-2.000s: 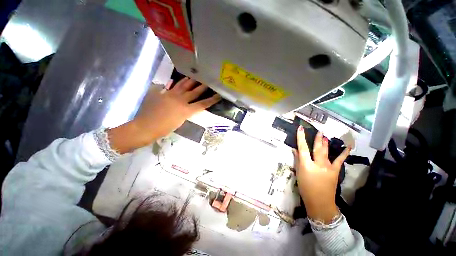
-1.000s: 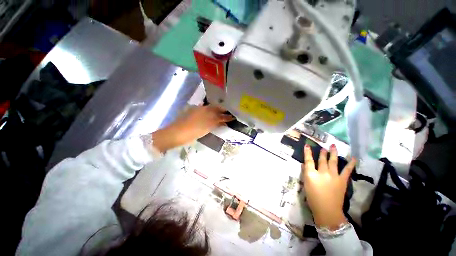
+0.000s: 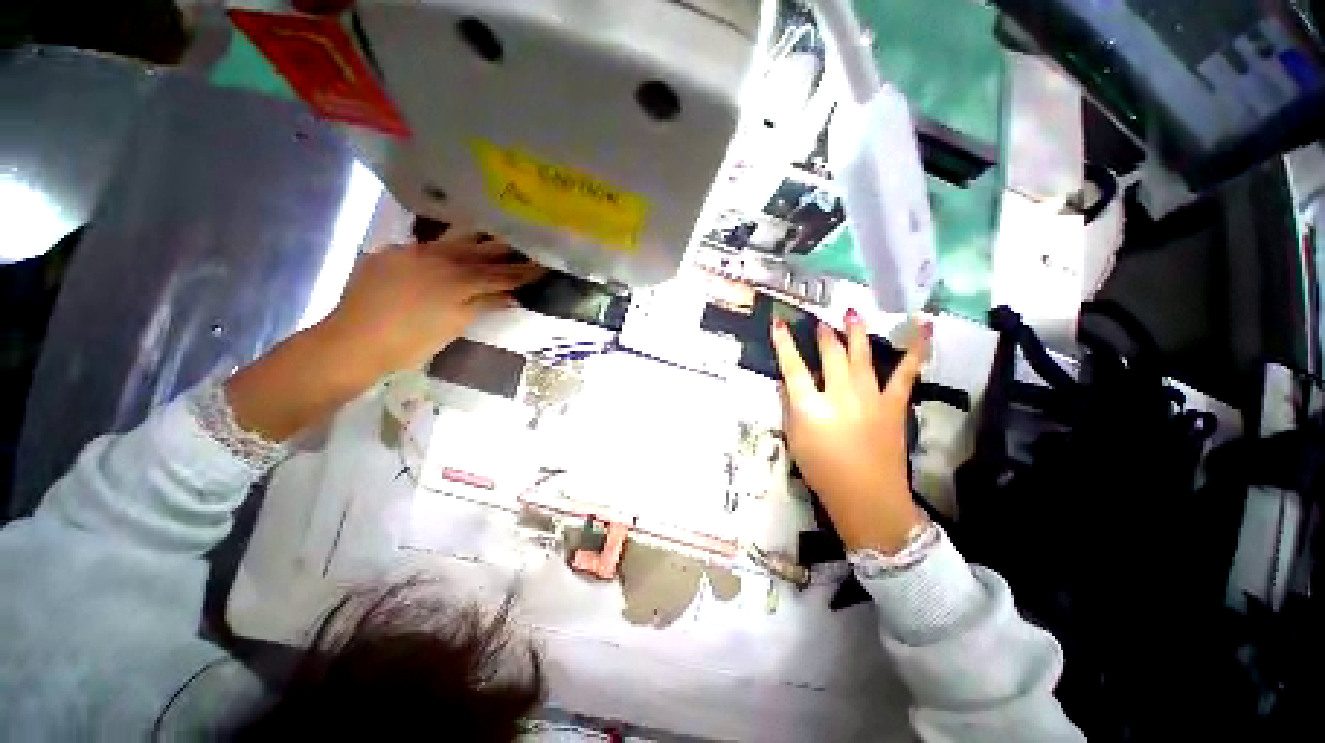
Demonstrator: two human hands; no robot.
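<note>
A large white-grey sewing machine head [image 3: 567,116] with a yellow caution label hangs over the work. My left hand [image 3: 422,305] lies at the left of the head, its fingertips on a dark strap piece [image 3: 574,298] that runs under the head. My right hand [image 3: 850,421] lies with spread fingers on a black padded strap [image 3: 748,331] to the right of the head. The white template plate [image 3: 639,436] lies in front, with brown patches and a pinkish-red strip. The needle area is hidden by the head and washed out by glare.
Black webbing [image 3: 1075,537] is heaped at the right. A shiny metal side table [image 3: 175,276] is at the left. A dark control screen [image 3: 1192,73] is at the upper right. A white tube [image 3: 879,203] hangs right of the head. The wearer's hair shows at the bottom.
The view has shifted, and the machine head looks larger and further left than one second ago. Both hands stay in about the same places on the strap pieces.
</note>
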